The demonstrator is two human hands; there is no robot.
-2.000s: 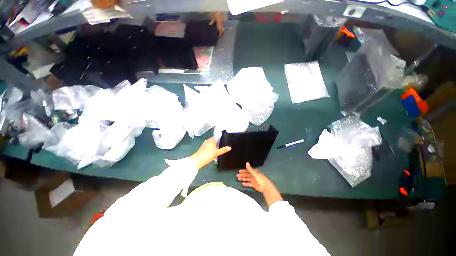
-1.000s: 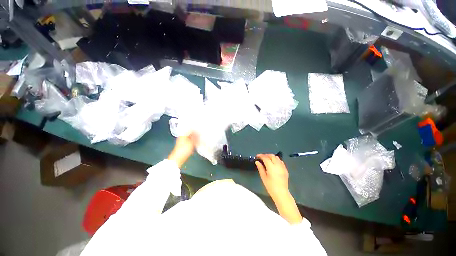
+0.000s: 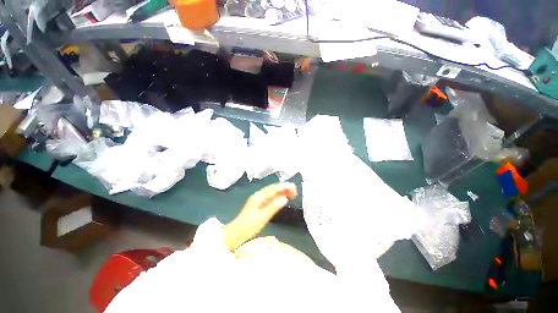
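Note:
A large whitish bubble bag (image 3: pixel 349 198) spreads in front of me, from the bench middle towards the right. My left hand (image 3: pixel 269 205) is at its left edge, fingers curled, fingertips touching or very near the film; I cannot tell whether it grips. A small dark patch (image 3: pixel 293 215) shows between my left hand and the bag, perhaps part of the black heat sink, which is otherwise hidden. My right sleeve runs up to the bag's lower edge; my right hand is hidden there.
Heaped bubble bags (image 3: pixel 147 153) lie to the left. A flat bubble sheet (image 3: pixel 388 139), bagged dark blocks (image 3: pixel 450 147), another crumpled bag (image 3: pixel 443 244) and orange-ended tools (image 3: pixel 494 272) are to the right. A shelf (image 3: pixel 342 49) crosses behind; a red stool (image 3: pixel 125 272) stands below left.
The black heat sink, last seen under my right hand, is now almost wholly out of sight. A bubble bag has spread over that place and the pen. My left hand has moved right.

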